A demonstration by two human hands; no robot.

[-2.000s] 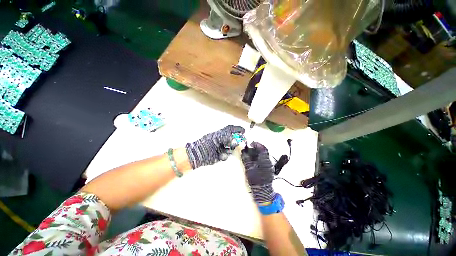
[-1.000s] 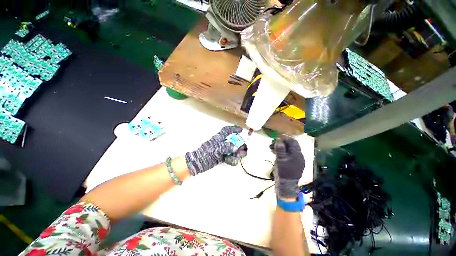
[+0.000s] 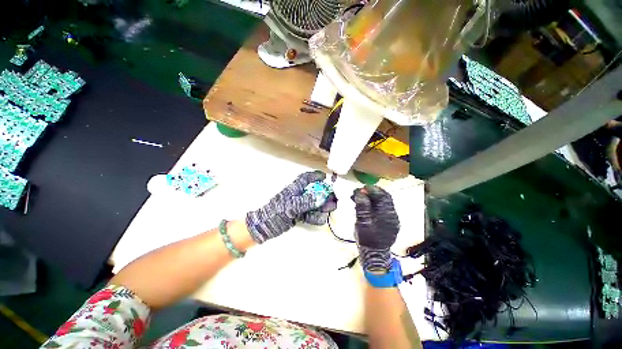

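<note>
My left hand [image 3: 292, 206], in a striped knitted glove, holds a small teal circuit board [image 3: 318, 191] just under the tip of the white overhead nozzle [image 3: 350, 138]. A thin black cable [image 3: 332, 230] loops down from the board and passes toward my right hand. My right hand [image 3: 376, 221], in a dark knitted glove, is a little right of the board and apart from it. Its fingers are bent; whether they hold anything is too unclear to tell. Another teal board group [image 3: 191, 180] lies at the left of the white board [image 3: 273, 272].
A tangled black cable pile [image 3: 477, 269] lies at the right. A brown wooden platform [image 3: 259, 102] with a fan [image 3: 303, 17] stands behind. A slanted grey post [image 3: 518, 146] crosses the right. Many circuit boards [image 3: 27, 112] lie on the black mat [image 3: 95, 184] at left.
Since the earliest frame my right hand has parted from the board, moved right, then come slightly back left. The cable now hangs from the board in a loop. The whole view has shifted slightly.
</note>
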